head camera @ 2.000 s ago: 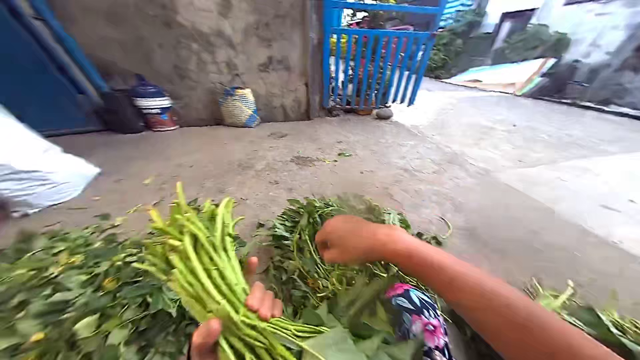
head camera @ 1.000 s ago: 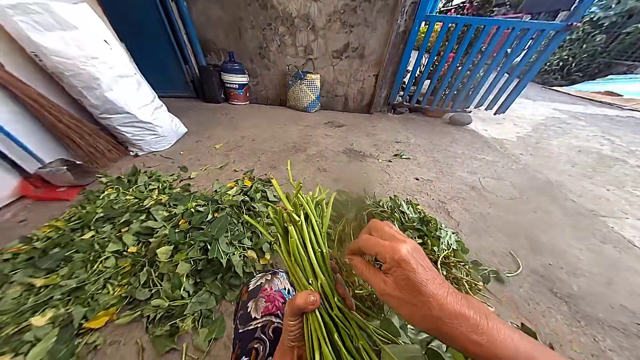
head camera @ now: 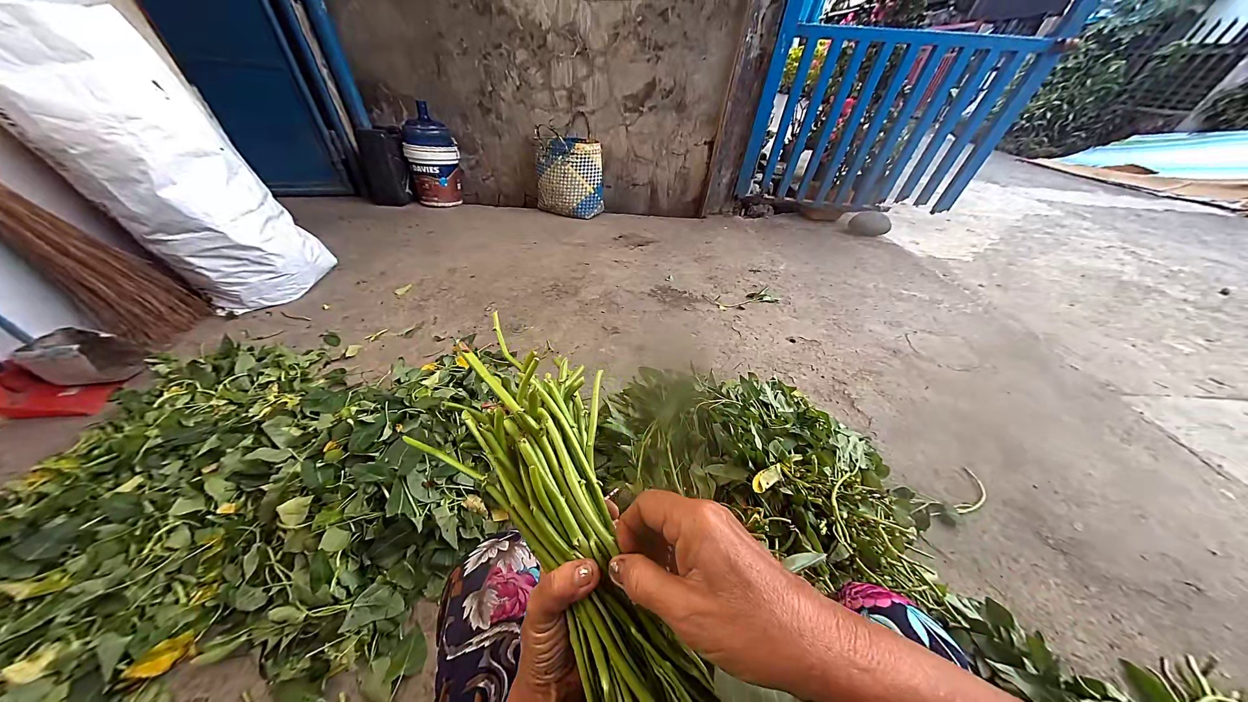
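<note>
A bundle of long green leafy-vegetable stems (head camera: 551, 478) stands tilted at the lower middle, cut ends up. My left hand (head camera: 554, 629) is closed around its lower part, thumb across the front. At the bundle's right side is my right hand (head camera: 707, 585), its thumb and bent fingers touching the stems; whether they grip any is hidden. Behind the hands, a heap of leafy stems (head camera: 790, 458) lies on the ground to the right. A wide pile of loose green and yellowing leaves (head camera: 253, 507) spreads to the left.
Concrete ground (head camera: 546, 283) reaches a rough wall, where a woven basket (head camera: 570, 177) and a paint bucket (head camera: 432, 174) stand. At left are a white sack (head camera: 166, 146), a stick broom (head camera: 93, 263) and a red dustpan (head camera: 54, 390). A blue gate (head camera: 897, 117) stands at back right.
My right hand, over the right heap two seconds ago, is now at the bundle beside my left hand. The left hand still holds the bundle. The view has turned right and back left.
</note>
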